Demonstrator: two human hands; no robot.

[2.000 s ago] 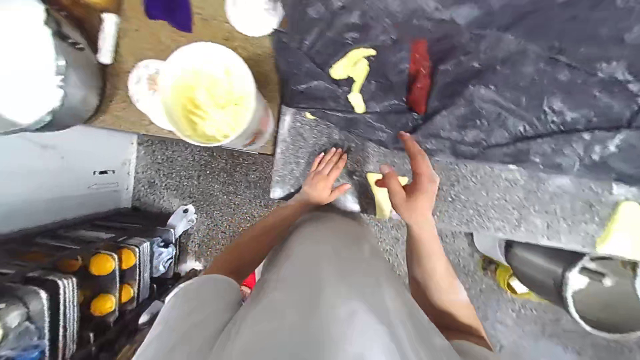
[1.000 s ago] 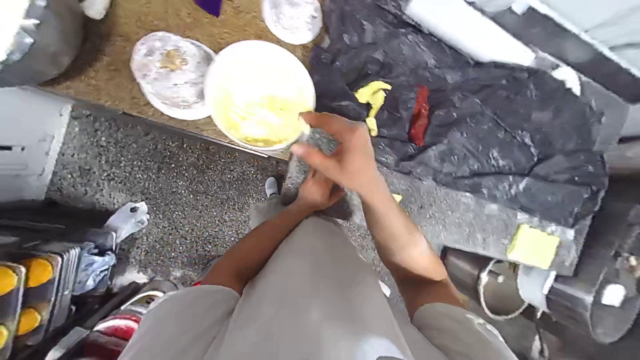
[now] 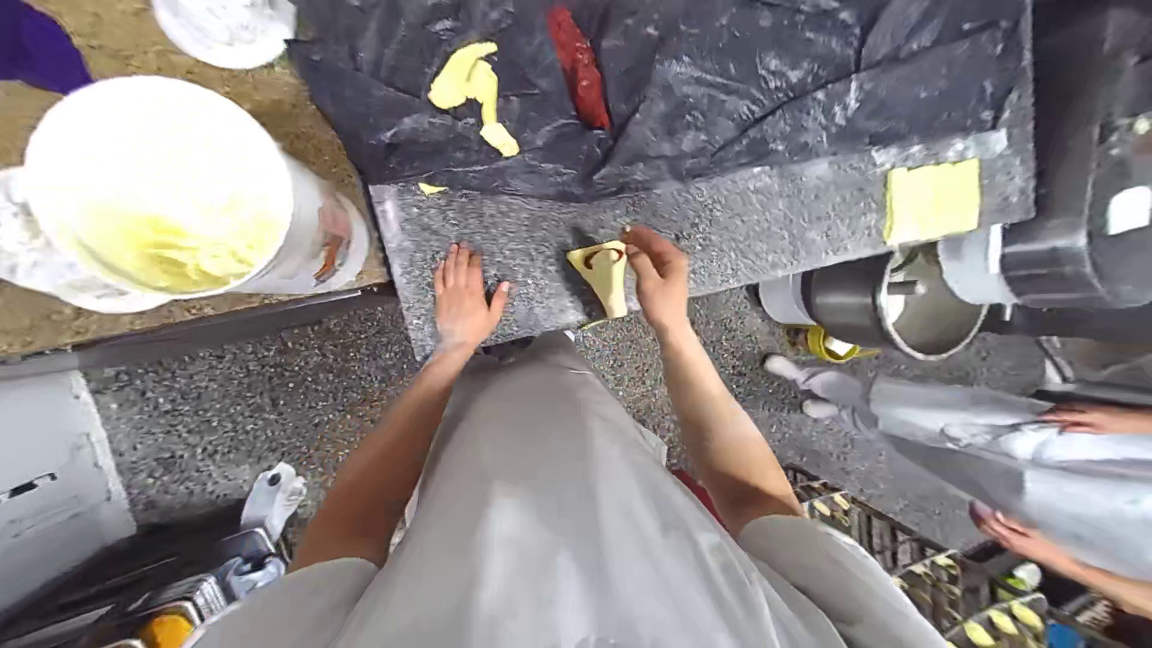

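Note:
My left hand [image 3: 466, 301] rests flat on the grey speckled counter [image 3: 792, 216] near its front edge, fingers spread, holding nothing. My right hand [image 3: 661, 274] pinches the upper right corner of a pale yellow dough piece [image 3: 605, 283] with thumb and fingertips. That piece narrows toward the counter's edge and shows a dark red patch near its top. Beyond it, on black plastic sheeting [image 3: 729, 81], lie an irregular yellow dough strip [image 3: 481, 85] and a long dark red piece [image 3: 580, 72]. A small yellow scrap [image 3: 432, 189] sits by the sheeting's edge.
A white bucket [image 3: 319, 225] holding a pale yellow mass stands at left on a brown board. A yellow dough slab [image 3: 931, 200] lies at the counter's right end. Metal mixer bowls [image 3: 931, 310] are beyond it. Another person [image 3: 981, 450] is at right, near racks of trays [image 3: 972, 585].
My right hand has moved from beside the bucket to the dough piece on the counter. My left hand, curled one second ago, now lies flat. The view has shifted, and another person shows at right.

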